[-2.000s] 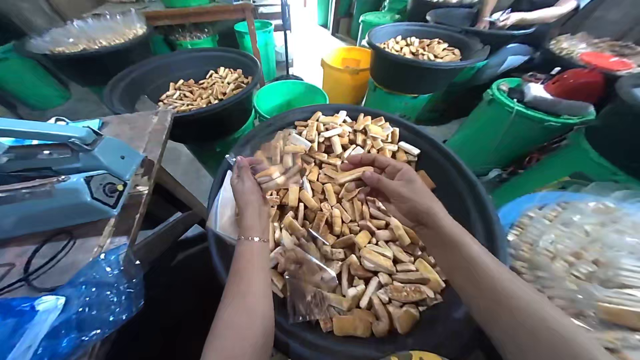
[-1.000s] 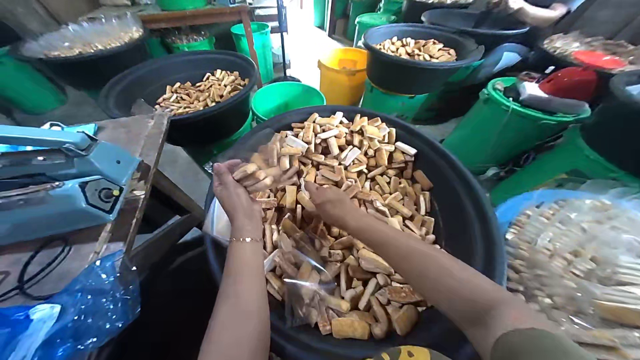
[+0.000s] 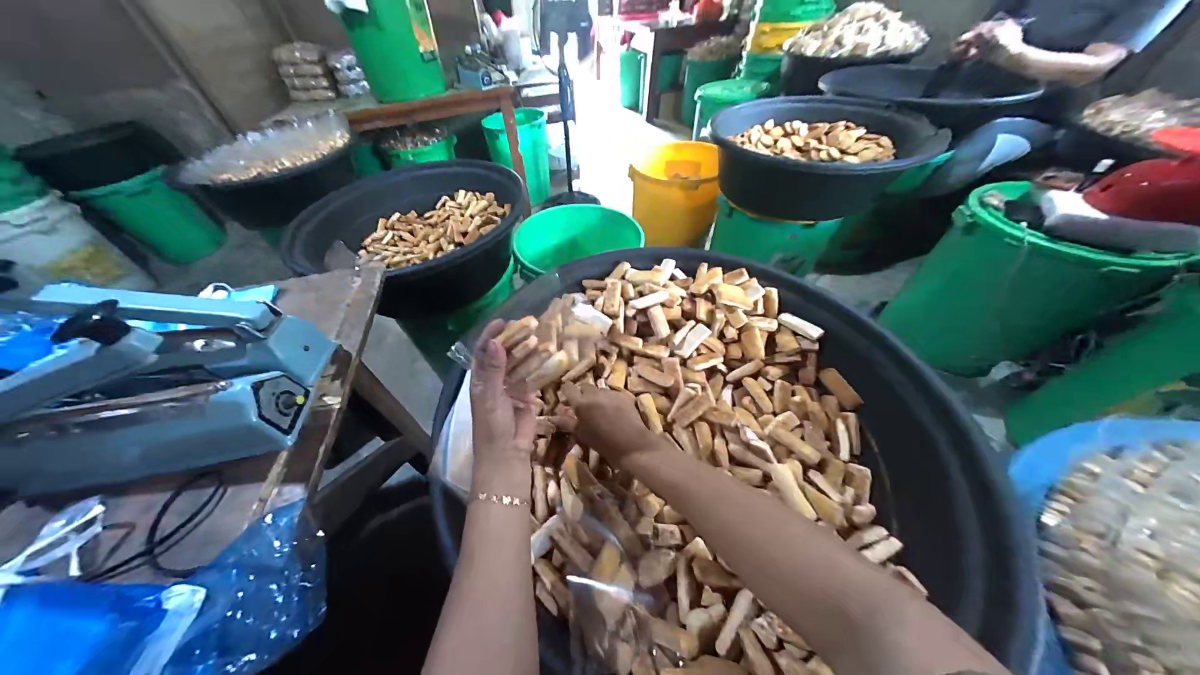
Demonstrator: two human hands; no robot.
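A wide black tub (image 3: 947, 450) in front of me is heaped with short baked biscuit sticks (image 3: 694, 366). At its left side my left hand (image 3: 503, 394), wearing a thin bracelet, holds a clear plastic bag (image 3: 553, 342) with several sticks inside. My right hand (image 3: 605, 422) is beside the bag, over the heap, its fingers bent down at the sticks; whether it grips one cannot be told. Another clear plastic bag (image 3: 609, 600) lies on the sticks near the tub's lower edge.
Impulse sealers (image 3: 187, 412) stand on a wooden table (image 3: 328, 309) at the left. Beyond the tub are a green bucket (image 3: 578, 234), a yellow bucket (image 3: 675, 192) and more black tubs (image 3: 787, 183). Filled bags (image 3: 1125, 553) lie at the right. A person's arm (image 3: 1050, 61) shows at the back.
My right hand has moved left and down from over the middle of the heap, to beside the bag. My left hand still holds the bag at the tub's left side.
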